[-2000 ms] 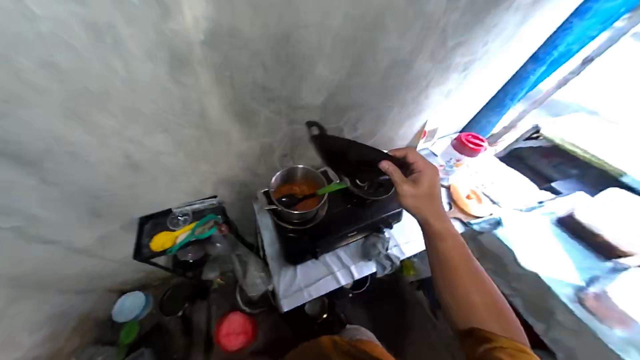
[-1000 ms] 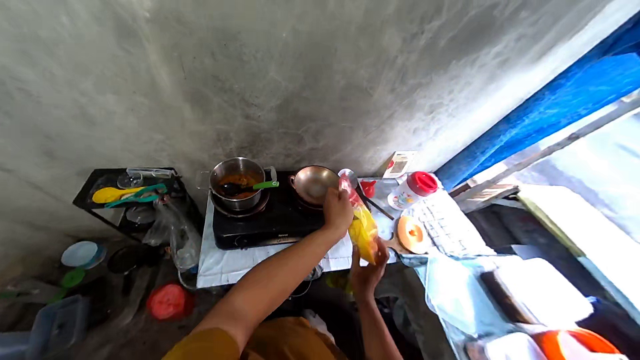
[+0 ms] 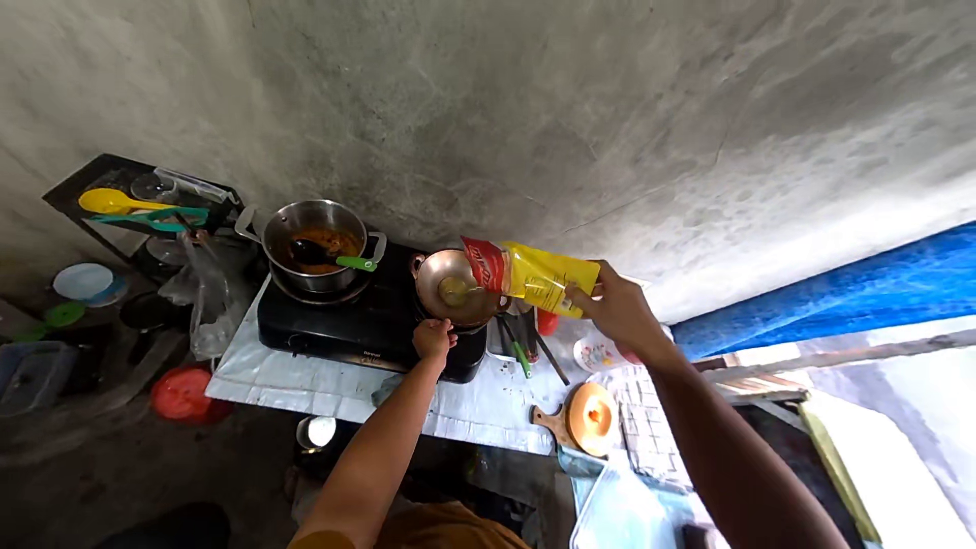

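My right hand (image 3: 614, 305) grips a yellow and red plastic pouch (image 3: 553, 278), tilted with its red end over a small metal wok (image 3: 435, 278). Yellowish liquid, apparently oil, lies in the wok's bottom. At the wok's front edge is my left hand (image 3: 434, 339), fingers bent near the stove's front; whether it grips anything cannot be told. The wok sits on the right burner of a black two-burner gas stove (image 3: 335, 329). On the left burner stands a steel pot (image 3: 320, 280) of reddish-orange food, with a green-handled black ladle (image 3: 356, 264) in it.
A black rack (image 3: 99, 177) with a yellow spoon (image 3: 114, 201) stands left of the stove. Right of it are a green-handled utensil (image 3: 521, 358), a floral container (image 3: 597, 354) and an orange dish (image 3: 592, 419) by a wooden board handle. A red basin (image 3: 183, 393) is low left.
The pouch, earlier upright between both hands beside the wok, is now tilted over it in my right hand. My left hand has moved to the wok's front. The dark lid held at first has left my hand.
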